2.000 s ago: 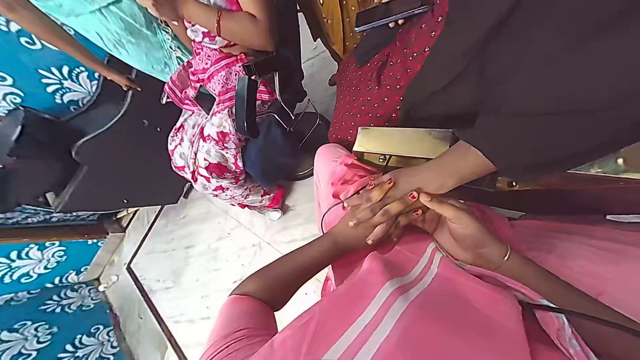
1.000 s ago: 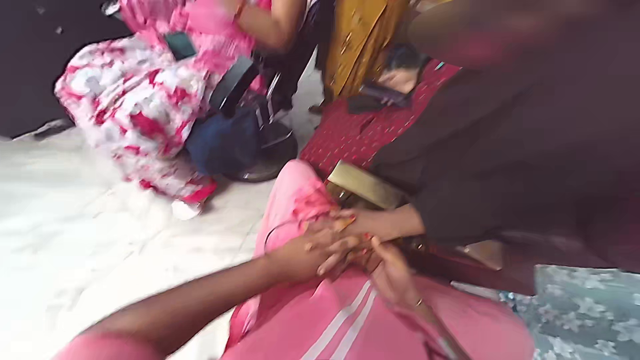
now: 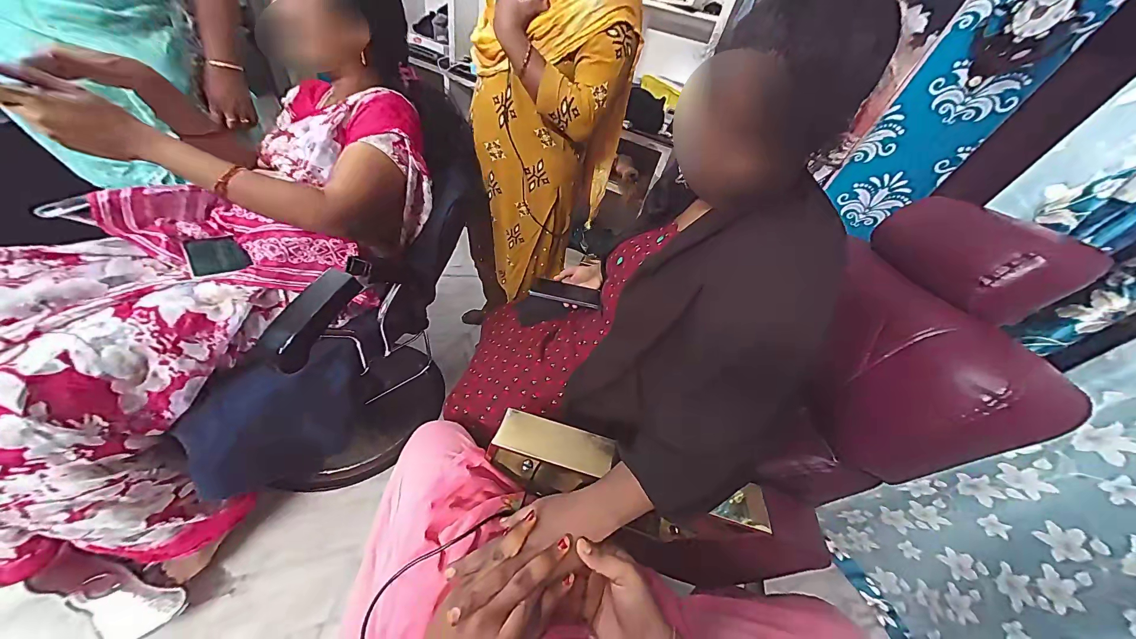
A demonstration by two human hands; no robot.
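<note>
At the bottom centre of the head view, my left hand (image 3: 508,577) lies on the hand of a seated person, its red-nailed fingers spread over it. My right hand (image 3: 621,586) presses against the same hand from the right, thumb raised. The other person's forearm (image 3: 599,506) comes out of a black sleeve (image 3: 674,390). Below are my pink trousers (image 3: 426,497), with a thin black cable (image 3: 417,561) running over them. Just beyond the hands stands a gold-coloured armrest or box (image 3: 555,441). How firmly my fingers hold is partly hidden.
The neighbour sits on a maroon padded seat (image 3: 932,355) and holds a dark phone (image 3: 565,293). At left another person in a floral dress (image 3: 106,355) sits in a black salon chair with an armrest (image 3: 311,319). A person in yellow clothing (image 3: 532,151) stands behind, near shelves.
The view has swung up and to the right, bringing the neighbour and the maroon seat into sight. My hands stay together on the other person's hand.
</note>
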